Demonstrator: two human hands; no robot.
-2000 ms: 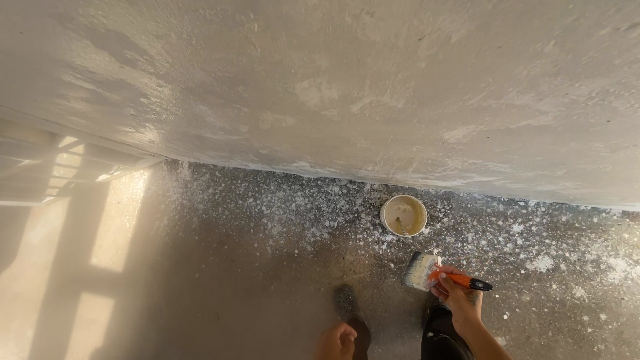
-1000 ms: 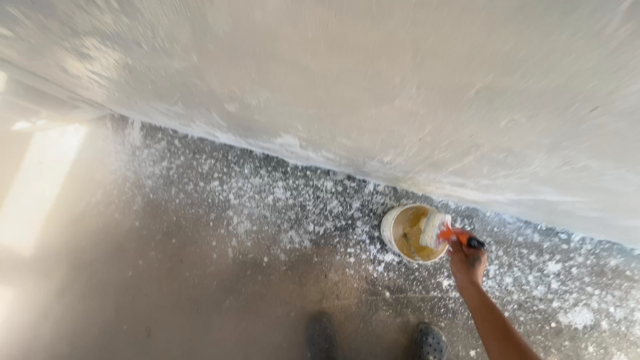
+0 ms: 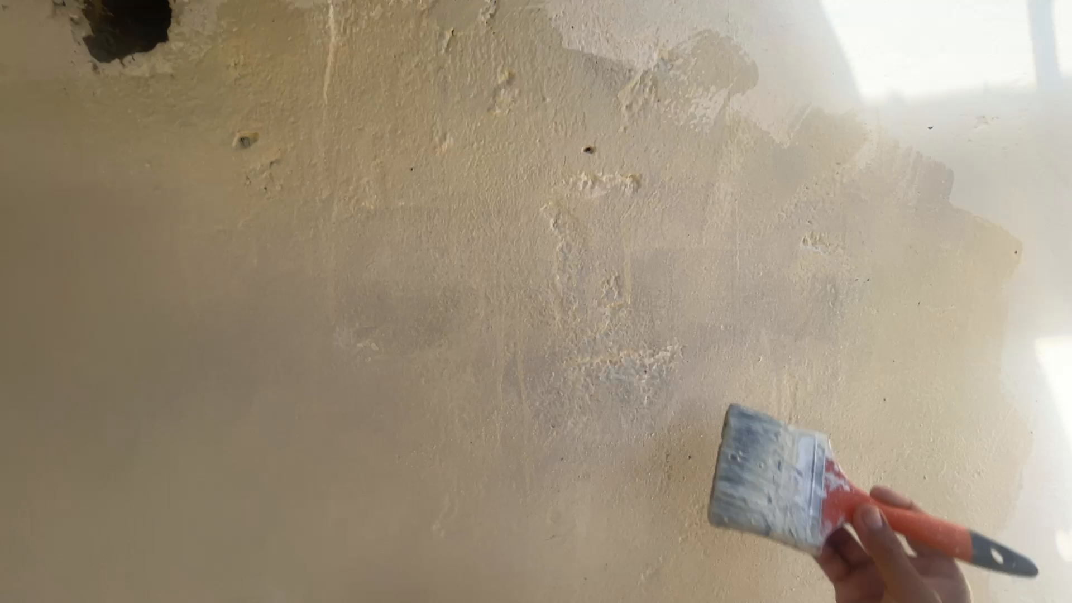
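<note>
My right hand (image 3: 900,553) comes in at the lower right, closed around the orange handle of a wide flat paintbrush (image 3: 775,481). The brush has a dark tip with a hanging hole, and its bristles, smeared with pale paint, point left. It is held in front of a rough plastered wall (image 3: 419,435); whether the bristles touch the surface I cannot tell. A damp-looking beige coat covers most of the wall, with a ragged edge against a paler part at the right. My left hand is out of view.
A dark, broken-edged hole (image 3: 130,25) opens in the wall at the upper left. A smaller pit (image 3: 245,140) lies below it, and raised rough plaster (image 3: 624,360) runs near the middle. Bright sunlight falls on the right side.
The view has swung from the floor up to the wall. One second ago the brush was at the white bucket in my right hand; now that hand holds it before the wall.
</note>
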